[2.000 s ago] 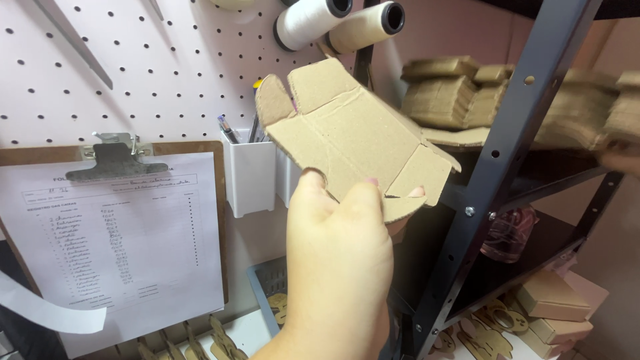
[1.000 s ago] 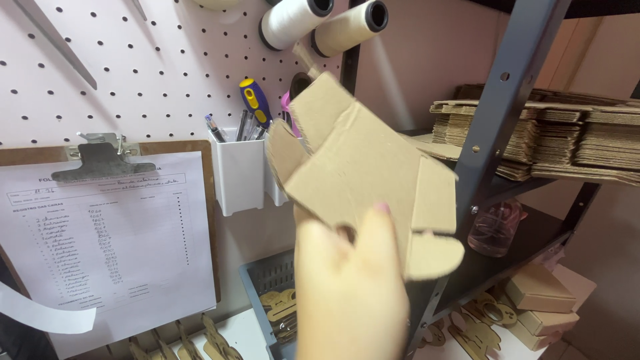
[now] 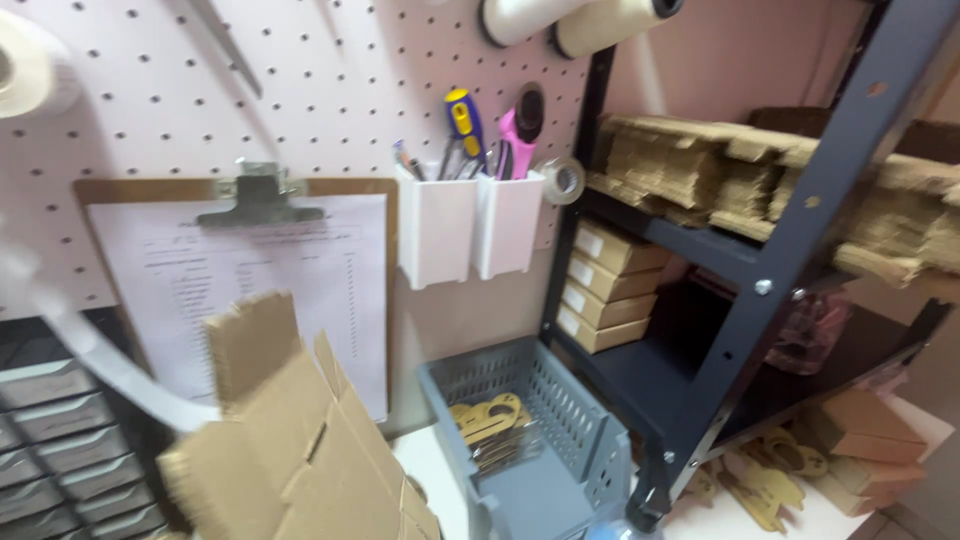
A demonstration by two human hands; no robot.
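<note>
An unfolded cardboard box blank (image 3: 300, 442), creased and slotted, stands tilted at the lower left, in front of the clipboard (image 3: 139, 190). Neither of my hands can be seen; whatever supports the cardboard lies below the frame. Right of the blank, a grey-blue plastic basket (image 3: 517, 502) holds cut-out wooden pieces (image 3: 491, 420) and small items in clear wrapping.
A dark metal shelf (image 3: 795, 247) on the right bears stacked flat cardboard (image 3: 697, 165) and small boxes (image 3: 607, 289). White pen holders (image 3: 437, 232) hang on the pegboard. Left are drawers (image 3: 56, 420), a hanging white strip (image 3: 112, 367) and a roll (image 3: 30, 67).
The hand that held a cardboard blank near the shelf has left the view. A cardboard blank now shows at lower left. The view has shifted, showing more of the basket and the left side.
</note>
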